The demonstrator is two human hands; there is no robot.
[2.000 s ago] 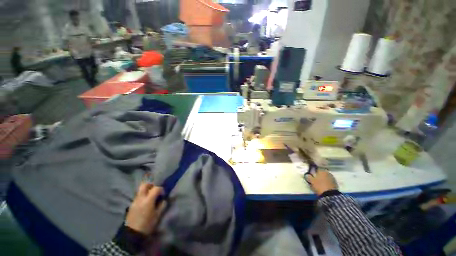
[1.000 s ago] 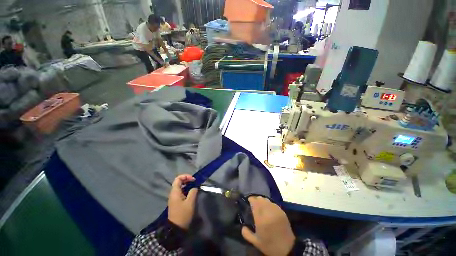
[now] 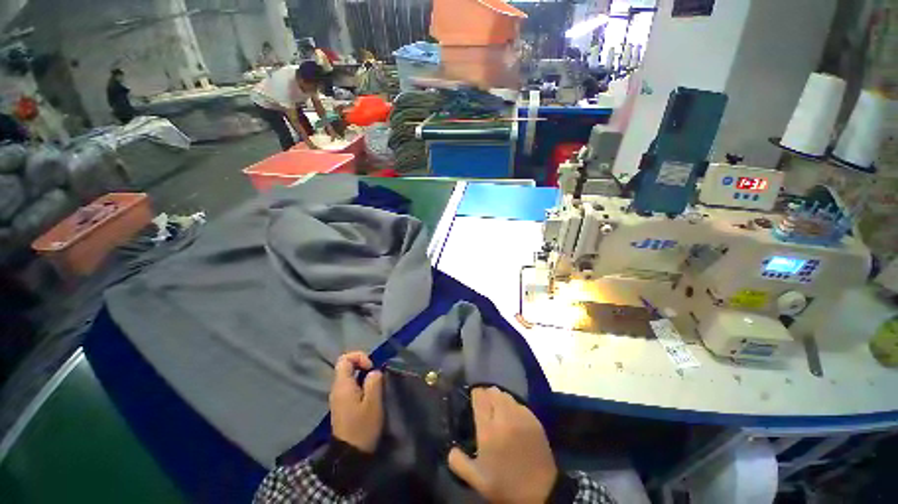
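Note:
The grey fabric panel [image 3: 226, 315] lies heaped over the side table and the wearer's lap, with a blue binding [image 3: 141, 394] along its edges. My left hand [image 3: 355, 404] pinches the fabric edge by the blue binding. My right hand [image 3: 508, 445] holds the dark-handled scissors [image 3: 431, 378]; their pivot shows and their blades point left to the edge at my left fingertips. The handles are mostly hidden by my right hand. How far the blades are open is hard to tell.
The sewing machine [image 3: 640, 246] stands right on the white table [image 3: 630, 379], its lamp lit. A white label [image 3: 673, 343] and a flat grey strip [image 3: 812, 355] lie there. Thread cones [image 3: 813, 116] stand upper right. A person [image 3: 295, 98] bends over an orange bin [image 3: 303, 167] behind.
The right hand brought the scissors from the machine table to the fabric edge at the left hand. Since one second ago, the hands have barely moved; the blades have turned and look narrower.

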